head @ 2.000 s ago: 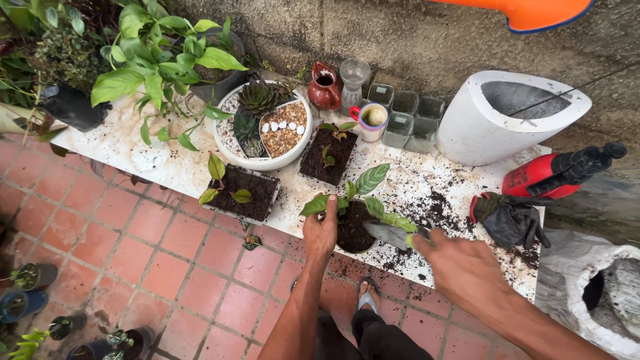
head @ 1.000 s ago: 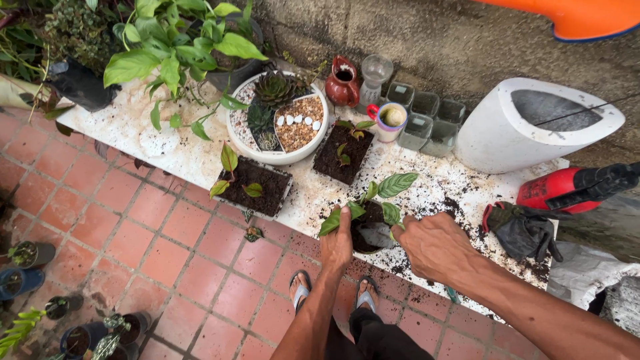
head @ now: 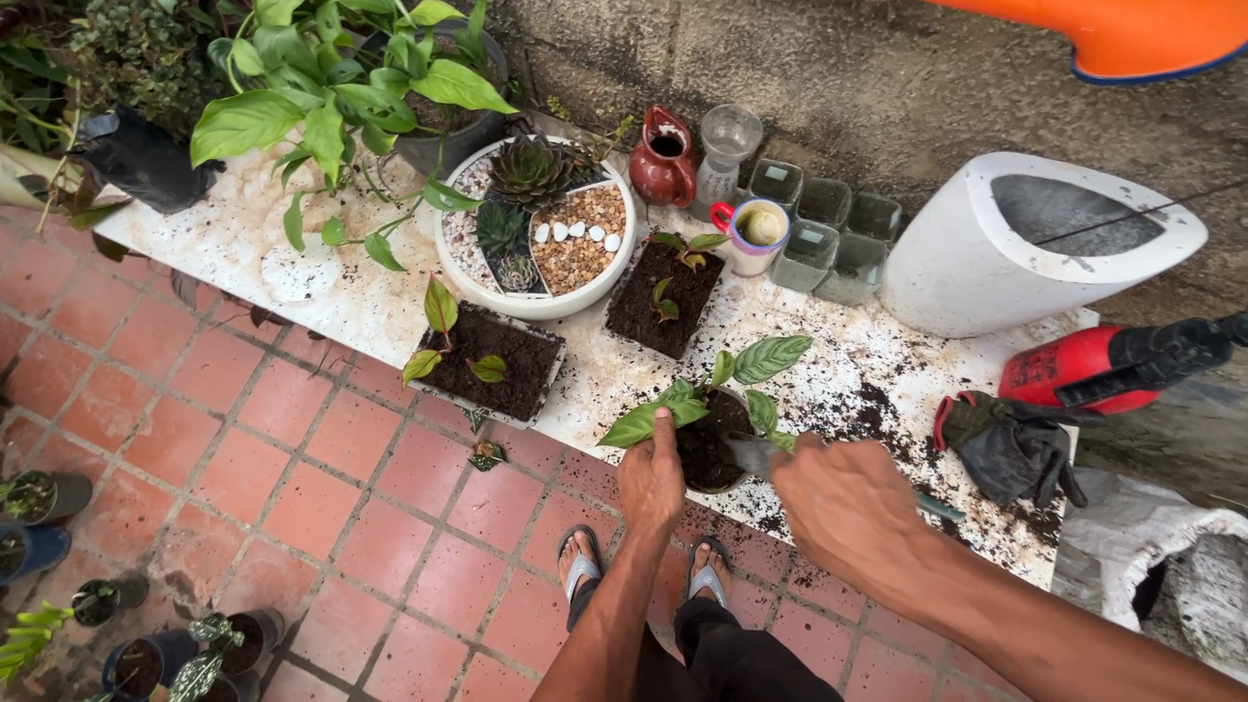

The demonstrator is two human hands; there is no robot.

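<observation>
A round pot of dark soil (head: 710, 450) with a leafy green plant (head: 770, 360) stands at the front edge of the white table (head: 585, 385). My left hand (head: 651, 478) is at the pot's left side, its thumb against a leaf; whether it grips the rim is hard to tell. In my right hand (head: 843, 512) is a small metal trowel (head: 752, 454), its blade over the right part of the soil and its handle hidden by my fingers. Two rectangular planters, one at left (head: 502, 366) and one behind (head: 673, 292), hold soil and small seedlings.
Behind are a succulent bowl (head: 536, 307), a red pitcher (head: 664, 161), a mug (head: 756, 237) and several clear cups (head: 805, 255). A white planter (head: 960, 263), red spray bottle (head: 1058, 369) and dark gloves (head: 1014, 453) stand or lie at right. Potted plants (head: 44, 497) sit on the tiled floor.
The trowel blade, deep in the pot's right side one second ago, now shows higher, near the rim. My left hand stays at the pot's left side.
</observation>
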